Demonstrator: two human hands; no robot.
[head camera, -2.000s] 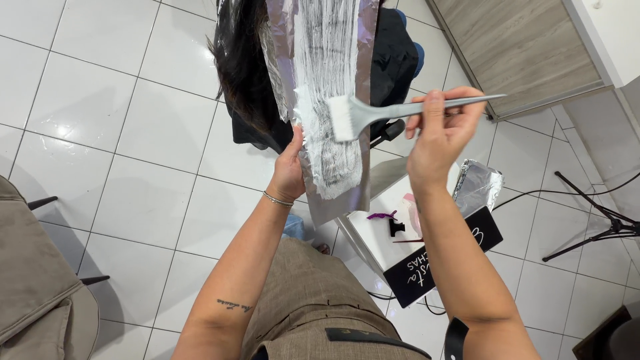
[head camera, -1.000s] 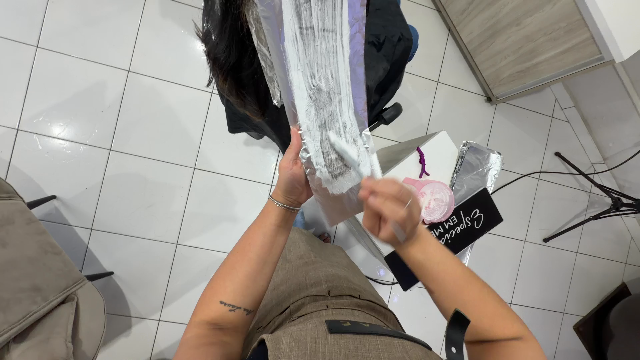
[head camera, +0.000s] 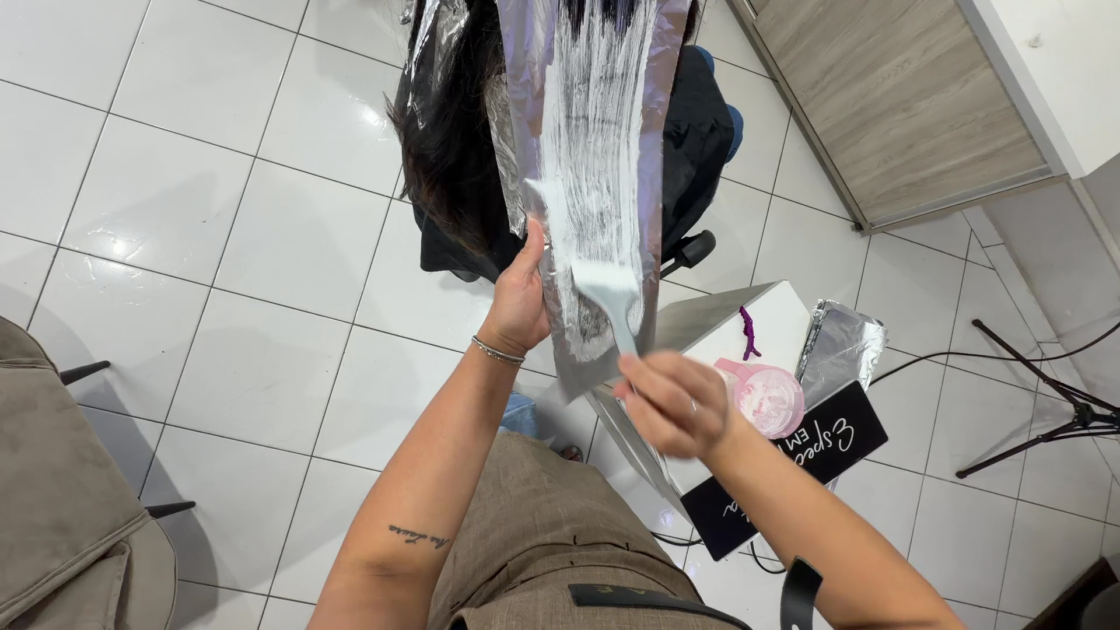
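Observation:
My left hand holds the left edge of a foil strip, its thumb on top and its fingers hidden beneath. On the foil lies a flat section of dark hair coated in white cream. My right hand, slightly blurred, grips the handle of a tint brush, whose white bristles rest on the coated hair near the foil's lower end. Loose dark hair and more foil hang left of the strip, over a person's black cape.
A white cart at the right bears a pink bowl of white cream, a purple clip, foil sheets and a black sign with writing. A beige chair stands left, a black tripod stand far right.
The brush and my right hand have moved down the strip since two seconds ago. My left hand stays on the foil's edge. The pink bowl, largely hidden two seconds ago, now shows.

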